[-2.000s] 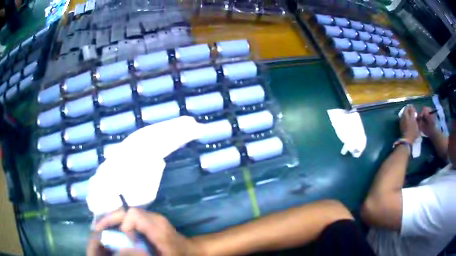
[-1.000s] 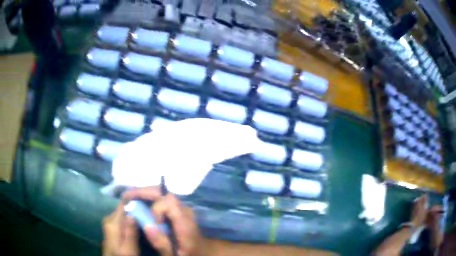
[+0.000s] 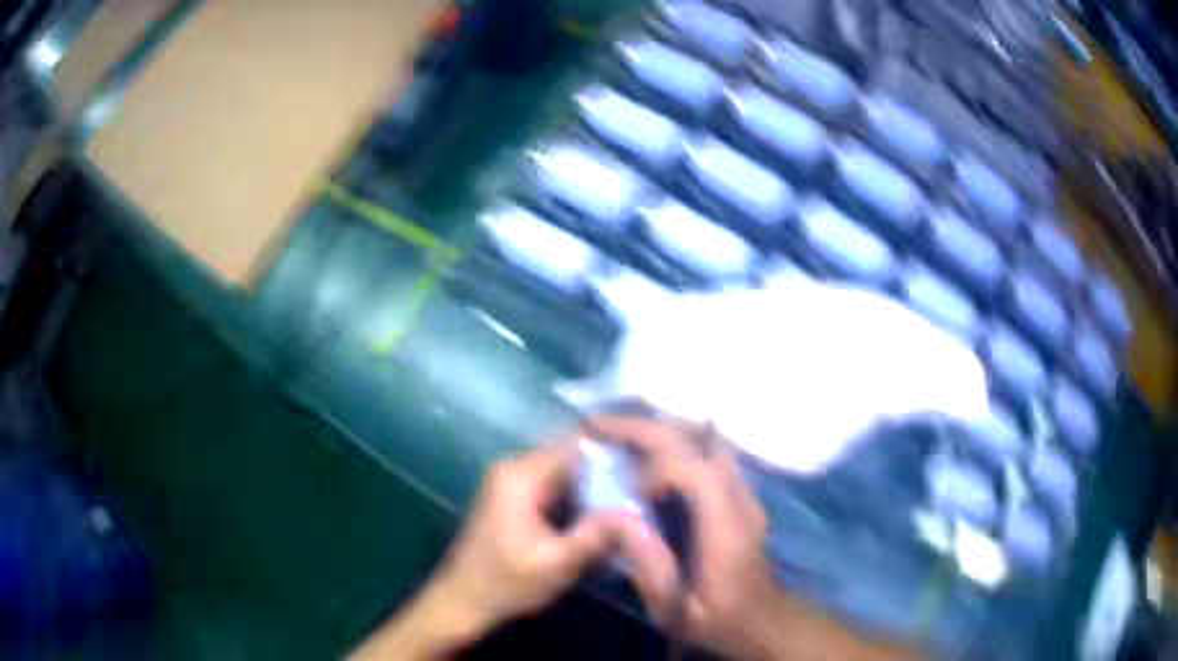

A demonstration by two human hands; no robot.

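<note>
A pale blue-grey housing [image 3: 605, 478] is held between my two hands at the bench's front edge. My left hand [image 3: 523, 523] grips it from the left. My right hand [image 3: 704, 529] is at its right side, with a thin dark tool partly showing at its fingers; blur hides the tool's ends. A white cloth [image 3: 801, 368] lies just beyond my hands, over the near part of a blister tray [image 3: 846, 471]. Rows of pale housings [image 3: 736, 181] sit in the tray's pockets. The view is blurred.
A tan cardboard sheet [image 3: 258, 129] lies at the upper left. Yellow marking tape [image 3: 388, 220] runs on the green bench. Loose grey parts [image 3: 962, 78] lie behind the tray. A blue shape [image 3: 71, 555] is at the lower left. A white item [image 3: 1108, 600] is at the right edge.
The view has turned left, so the tray looks tilted and shifted right, and the cardboard shows more. The other person's hands have left the view. My hands still hold the housing.
</note>
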